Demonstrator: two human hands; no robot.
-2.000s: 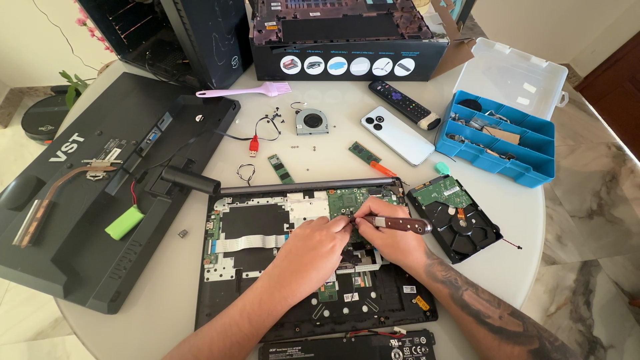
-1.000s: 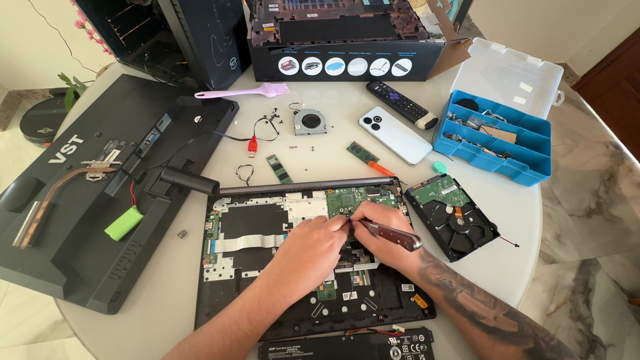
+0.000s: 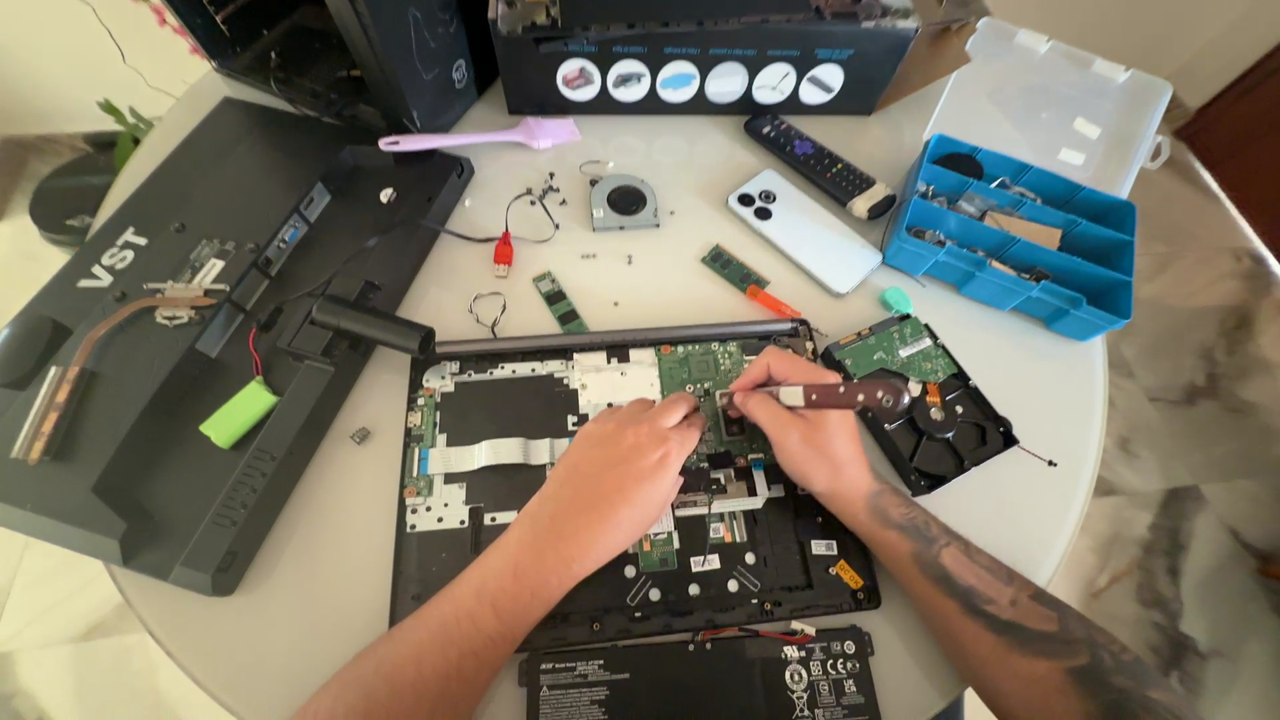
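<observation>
An opened laptop base (image 3: pixel 480 580) lies in front of me, its green motherboard (image 3: pixel 690 368) exposed at the upper right. My right hand (image 3: pixel 805 430) grips a knife-like tool with a brown riveted handle (image 3: pixel 850 394), its front end over the board by the processor area. My left hand (image 3: pixel 630 460) rests at the board's left part, fingers bent and close together; whether it pinches something small is hidden. A white ribbon cable (image 3: pixel 495 455) crosses the base at left. Below the base lies a black laptop battery (image 3: pixel 700 680). A hard drive (image 3: pixel 930 410) is right of my right hand.
Behind the base are a cooling fan (image 3: pixel 626 202), memory module (image 3: pixel 733 265), green card (image 3: pixel 558 303), orange-handled tool (image 3: pixel 771 302), phone (image 3: pixel 805 230) and remote (image 3: pixel 815 160). A blue parts box (image 3: pixel 1010 270) stands right. A monitor (image 3: pixel 150 420) with copper heat pipe (image 3: pixel 85 370) lies left.
The brown-handled tool has swung from slanting down to the right to nearly level, with my right hand turned along with it. My left hand stays by the motherboard.
</observation>
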